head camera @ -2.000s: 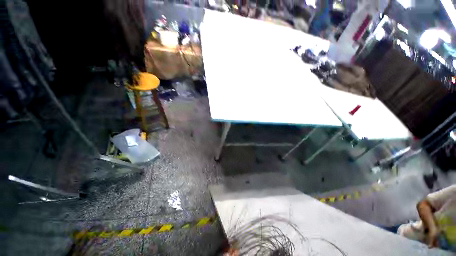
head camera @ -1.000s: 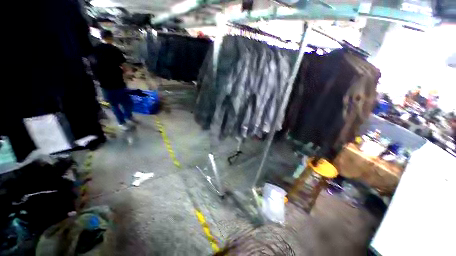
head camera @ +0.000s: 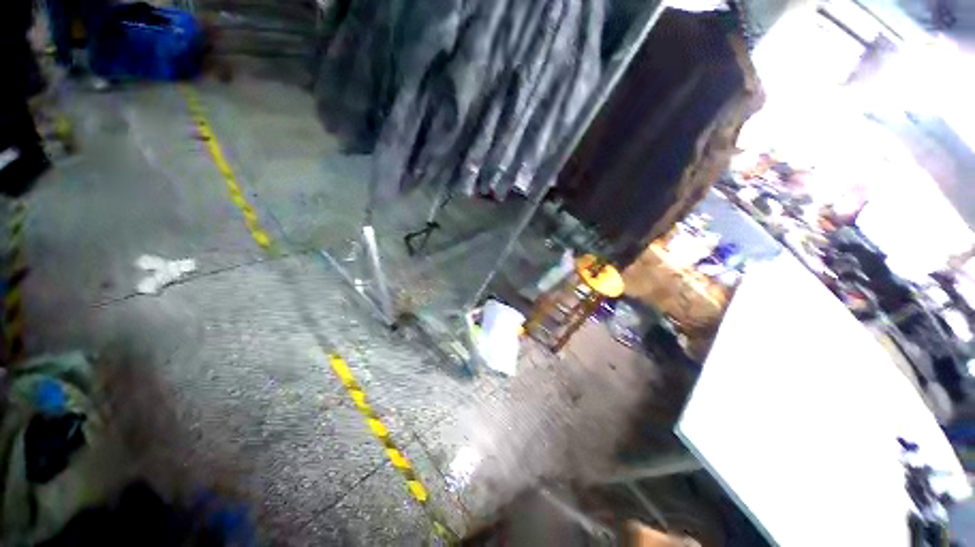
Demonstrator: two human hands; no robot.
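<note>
Neither of my hands shows in the head view. Nearest in front of me is the speckled grey floor (head camera: 267, 374) with yellow-black tape (head camera: 374, 424) running across it. A white work table (head camera: 802, 395) with a blue-green edge stands at the right. Dark pieces (head camera: 928, 481) lie on it near the lower right corner. A rack of grey hanging garments (head camera: 481, 91) and brown hanging garments (head camera: 652, 128) stands at the top middle. The picture is blurred.
A yellow-topped stool (head camera: 599, 278) and a white plastic-like item (head camera: 497, 337) stand below the rack. A bright blue basket (head camera: 148, 45) is at the upper left. A white scrap (head camera: 164, 272) lies on the floor. A pale sack with dark contents (head camera: 37, 449) is at the lower left.
The view has swung from the table to the rack and aisle, then tilted down. The loose pale board and the seated-looking sleeve and arm at lower right are out of view. The walking person is mostly out.
</note>
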